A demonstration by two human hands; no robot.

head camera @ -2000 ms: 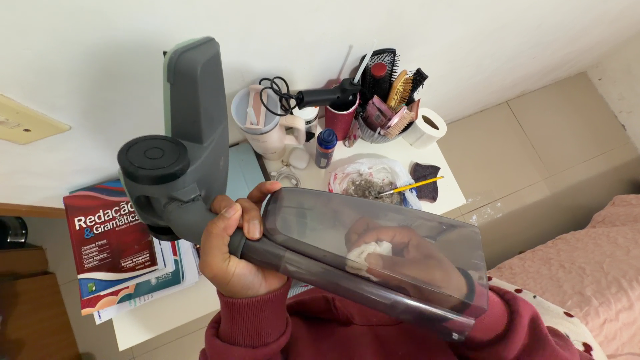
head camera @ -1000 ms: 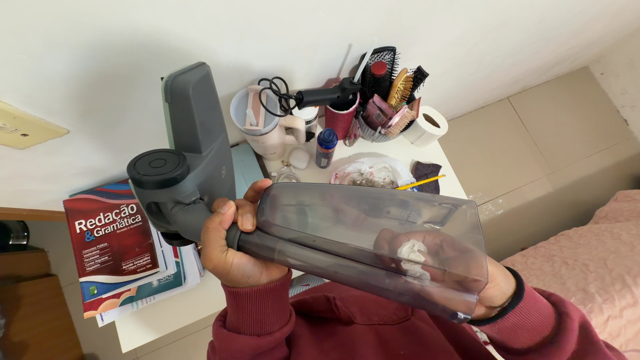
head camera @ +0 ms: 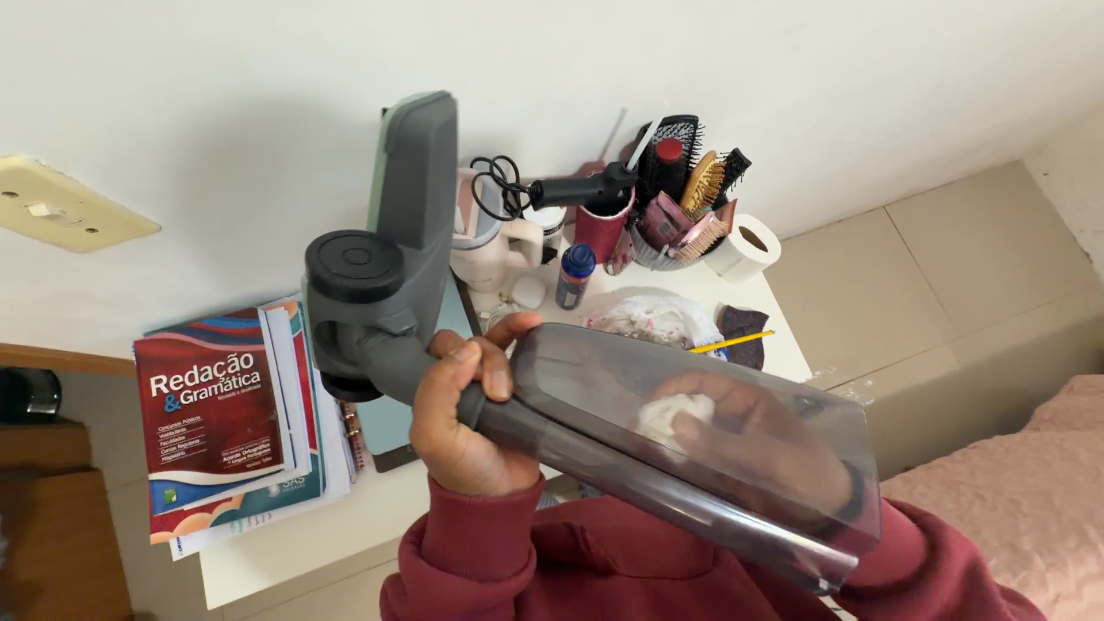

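My left hand (head camera: 479,410) grips the neck of a grey vacuum cleaner part (head camera: 418,216), where it joins a smoky transparent plastic container (head camera: 621,362). The grey part, with a round black cap, points up to the left. My right hand (head camera: 759,440) reaches into the container through its wide end at the lower right. A crumpled white tissue or cloth (head camera: 673,423) is held in its fingers, seen through the clear wall. Behind the container lie a white plastic bag (head camera: 655,319) and a yellow pencil (head camera: 733,342).
The white table (head camera: 302,552) bears books (head camera: 216,397), a pale tumbler (head camera: 483,259), a blue-capped bottle (head camera: 575,276), a red cup (head camera: 604,224), a basket of hairbrushes (head camera: 668,250) and a paper roll (head camera: 746,250). A pink bedspread (head camera: 1018,474) is at the right.
My right hand has moved about inside the container with the white tissue or cloth. My left hand keeps its grip on the neck.
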